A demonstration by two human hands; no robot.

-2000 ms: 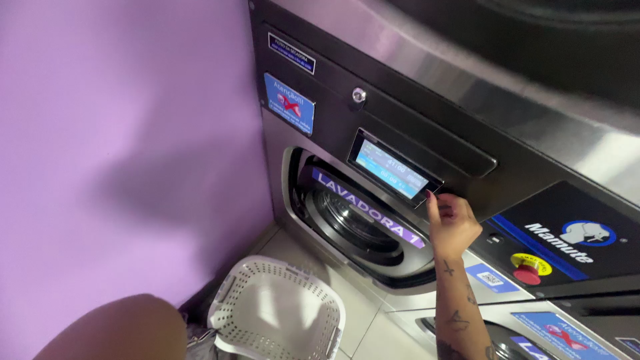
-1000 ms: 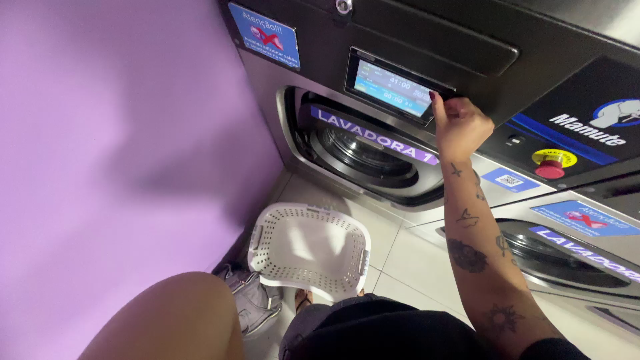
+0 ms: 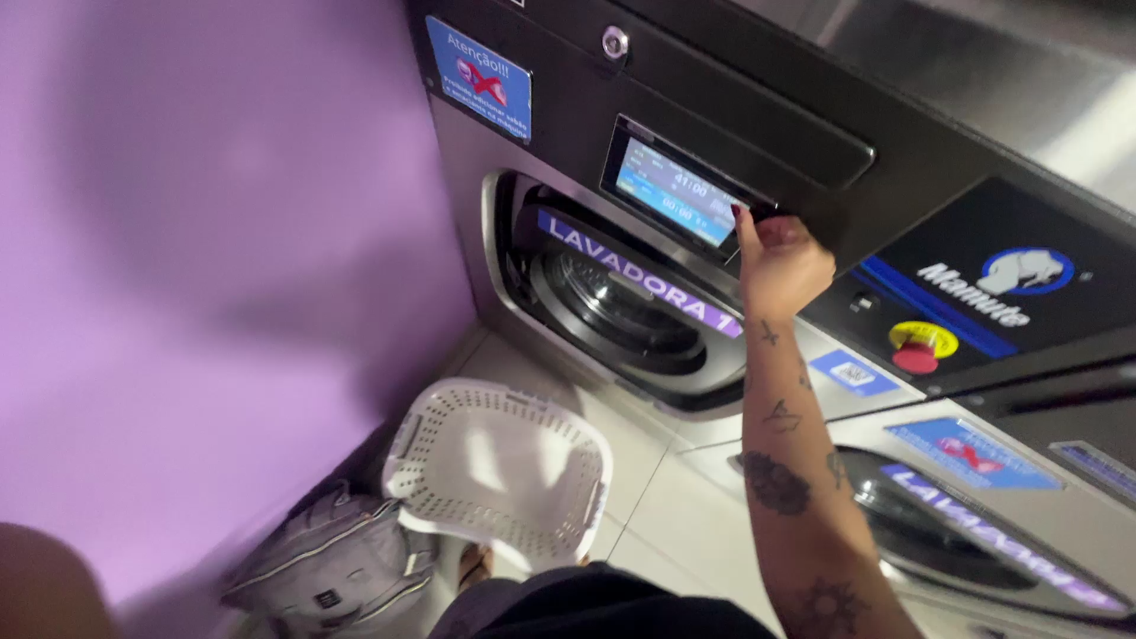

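Note:
My right hand (image 3: pixel 783 266) is at the right edge of the lit touchscreen (image 3: pixel 679 191) on a front-loading washing machine, thumb at the screen and the other fingers curled, holding nothing. Its tattooed forearm comes up from the bottom right. Below the screen, the round glass door (image 3: pixel 621 306) of the washer bears a purple label strip and looks closed. My left hand is out of the frame; what shows at the lower left edge is bare skin, cut off by the frame.
An empty white plastic laundry basket (image 3: pixel 506 461) stands on the tiled floor, beside a grey backpack (image 3: pixel 333 564). A purple wall (image 3: pixel 231 222) rises at left. To the right are a red emergency stop button (image 3: pixel 915 357) and a second washer's door (image 3: pixel 932 524).
The view has shifted between frames. My right hand stays by the right edge of the screen throughout, with its thumb at the display.

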